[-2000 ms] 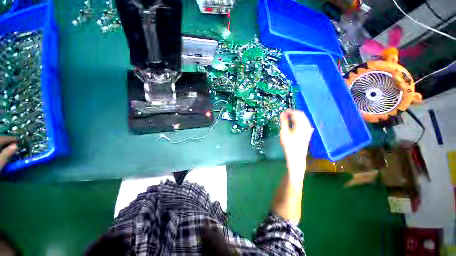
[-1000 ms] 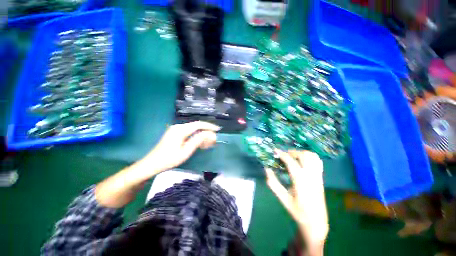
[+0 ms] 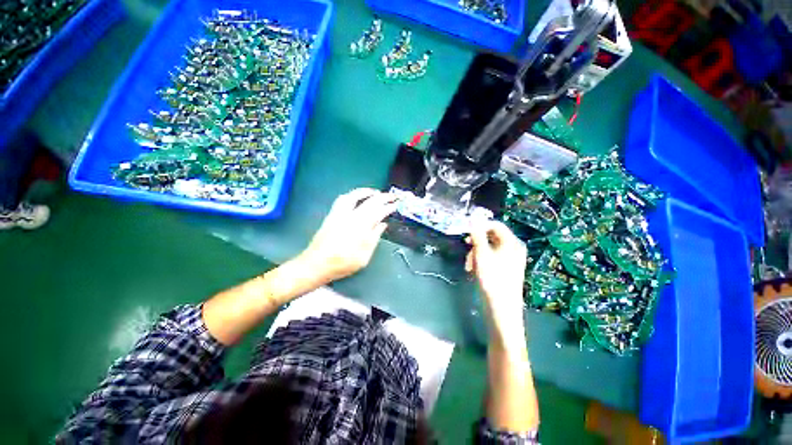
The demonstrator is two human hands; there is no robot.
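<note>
A circuit board point(image 3: 434, 213), a narrow strip with silvery parts, lies over the front of the test fixture's black base point(image 3: 408, 173). My left hand point(image 3: 353, 233) grips its left end between thumb and fingers. My right hand point(image 3: 498, 252) grips its right end. The fixture's black back plate point(image 3: 469, 104) and metal clamp lever stand behind the board. The board looks washed out, and whether it sits in the nest cannot be told. A loose tangled heap of green boards point(image 3: 599, 252) lies right of the fixture.
A blue tray point(image 3: 291, 165) with rows of boards is at left; another tray is at the far left edge. Two blue trays point(image 3: 705, 322) are at right. A few boards point(image 3: 405, 65) lie behind. A pale wire point(image 3: 424, 271) lies in front; a fan is at the right edge.
My right hand has left the heap and come to the fixture's front. Both hands now hold a board there. The view has turned, so the fixture appears tilted and the left tray shows more fully.
</note>
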